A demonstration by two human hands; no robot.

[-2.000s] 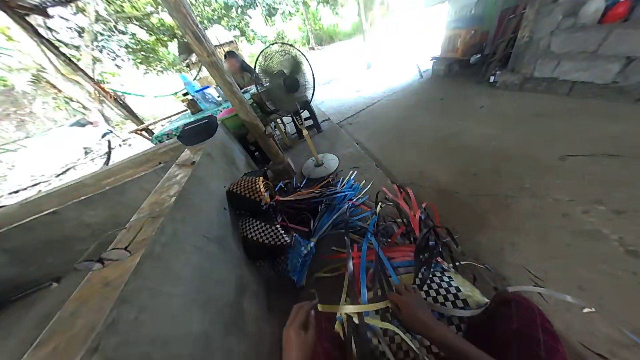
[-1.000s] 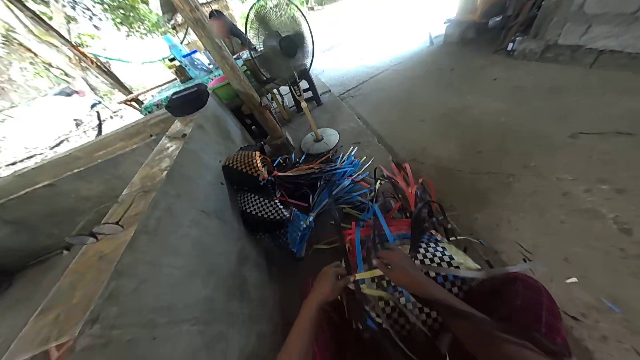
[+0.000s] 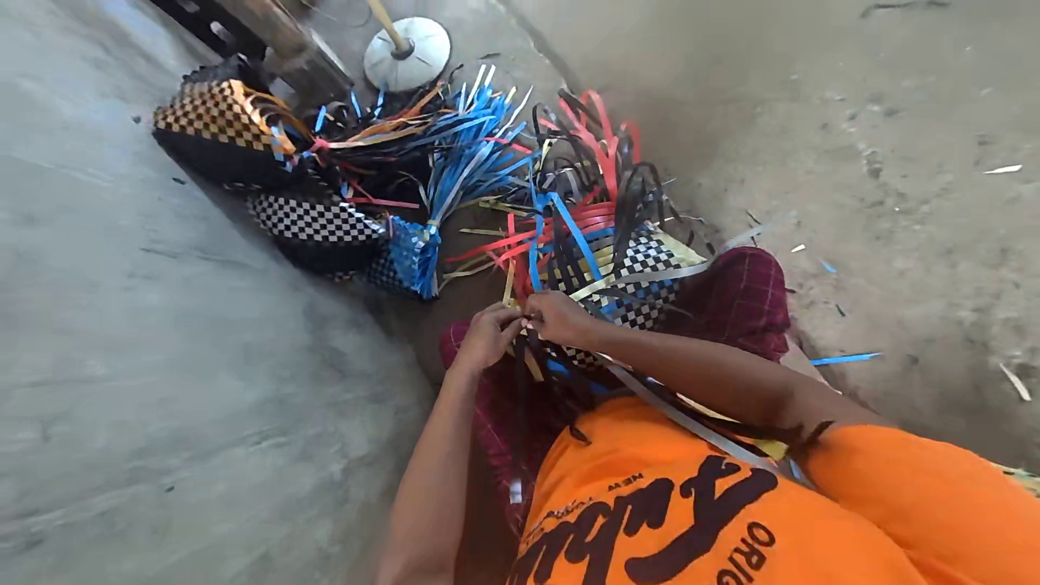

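Observation:
On my lap lies a partly woven basket of flat plastic strips (image 3: 646,264), with a black and white check and loose red, black, blue and pale yellow ends. My left hand (image 3: 489,335) and my right hand (image 3: 559,317) meet at its near left edge. Fingertips of both pinch strips there; which strip each one holds is hard to tell. A pale strip (image 3: 601,286) runs from beside my right hand across the weave. More strips hang down between my forearms over my dark red plaid clothing (image 3: 751,292).
Left of the basket, woven bags (image 3: 317,218) lie on the floor against a grey concrete wall (image 3: 203,366), beside a bundle of blue strips (image 3: 467,154). Behind them are a round white stand base (image 3: 406,55) and a wooden post (image 3: 284,41). Strip scraps (image 3: 845,358) dot the floor at right.
The view has tipped down, so the fan and yard are out of frame. My hands, apart two seconds ago with a pale yellow strip between them, are now together at the basket's edge.

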